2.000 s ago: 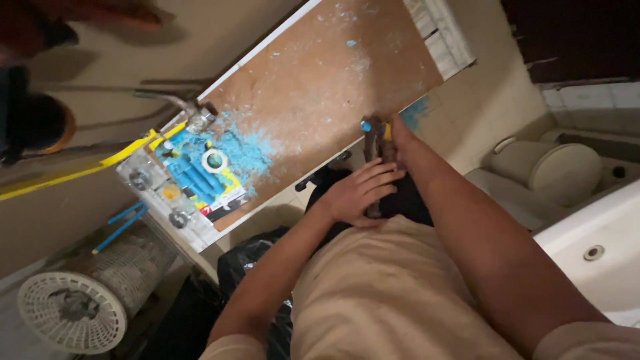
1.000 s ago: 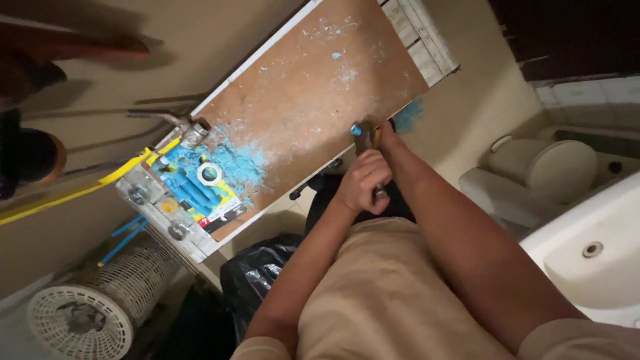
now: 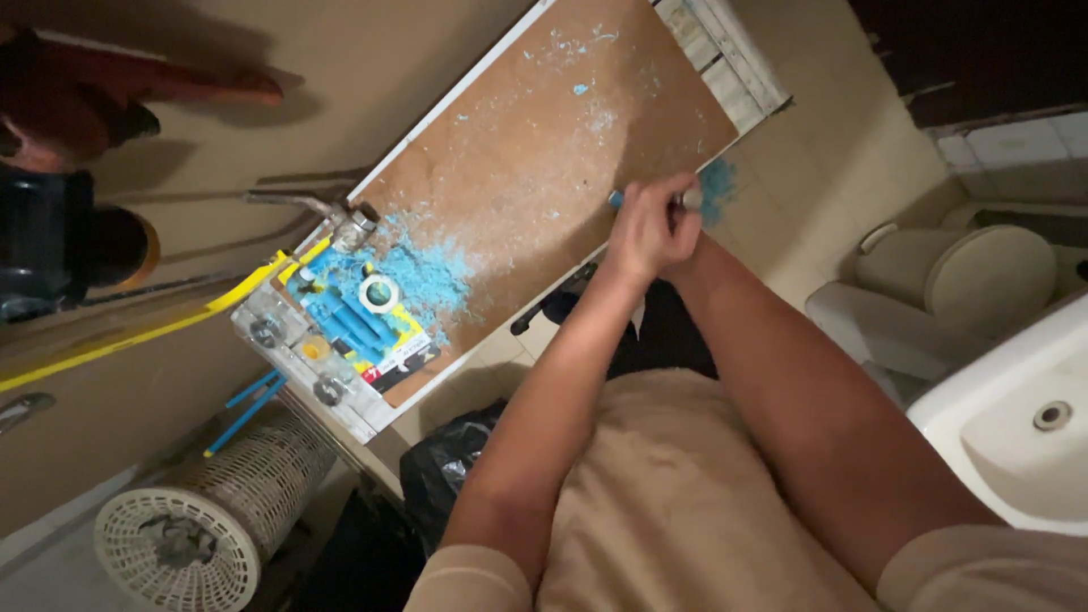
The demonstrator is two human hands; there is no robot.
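Observation:
At the near edge of the brown board (image 3: 527, 170), my left hand (image 3: 650, 223) is closed around a tool with a rounded metal end (image 3: 688, 199). A short blue piece (image 3: 616, 199) sticks out on its other side. My right hand (image 3: 682, 248) is at the same spot, mostly hidden behind the left, so its grip does not show. Blue shavings (image 3: 429, 276) are heaped at the board's left end. Beside them, several blue tubes (image 3: 353, 321) and a white ring (image 3: 379, 292) lie on a yellow printed package (image 3: 412, 327).
A metal fitting with a lever (image 3: 350, 225) and a yellow strip (image 3: 246, 285) are by the wall. Below left stands a white perforated basket (image 3: 242, 531). A black plastic bag (image 3: 442, 450) is under the board. A toilet (image 3: 943, 272) and white sink (image 3: 960, 425) are at right.
My left hand has moved up from the lower part of the tool to the board's edge, beside my right hand. The tool's dark handle, visible one second ago, is now hidden.

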